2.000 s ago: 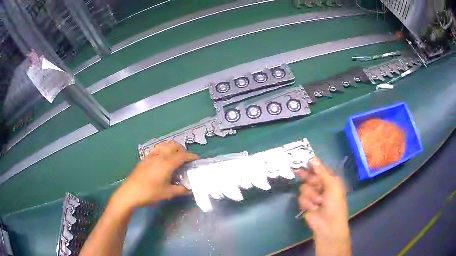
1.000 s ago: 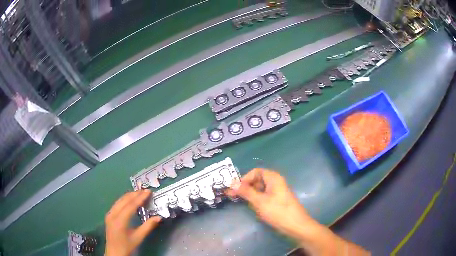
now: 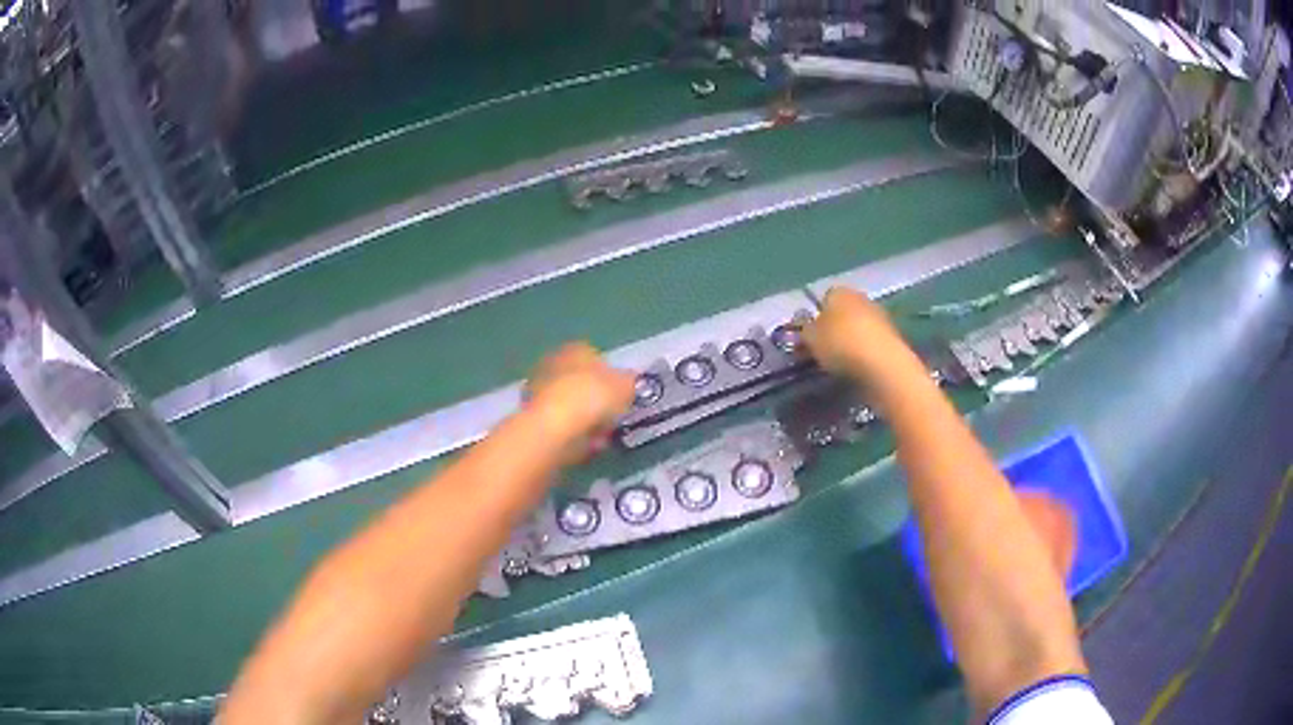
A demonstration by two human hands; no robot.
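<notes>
My left hand [image 3: 584, 397] grips the left end of the far turned-over housing [image 3: 719, 363], a grey bar with four dark round rings. My right hand [image 3: 847, 334] is at its right end, with a thin dark tool tip, perhaps tweezers, showing above the fingers. The fingertips are partly hidden. A second turned-over housing [image 3: 667, 496] lies just nearer to me. The shiny housing [image 3: 546, 671] lies on the green mat at the lower edge, partly cut off and behind my left forearm.
The blue parts bin [image 3: 1100, 538] with copper-orange pieces is partly behind my right forearm. More housings [image 3: 1042, 326] lie end to end toward the equipment [image 3: 1064, 121] at upper right. Another housing [image 3: 659, 176] lies farther back between metal rails [image 3: 383, 439]. A post with a paper tag [image 3: 64, 383] stands left.
Both hands have left the shiny housing and reached forward to the far turned-over housing. The view has shifted, so the shiny housing is now at the lower edge.
</notes>
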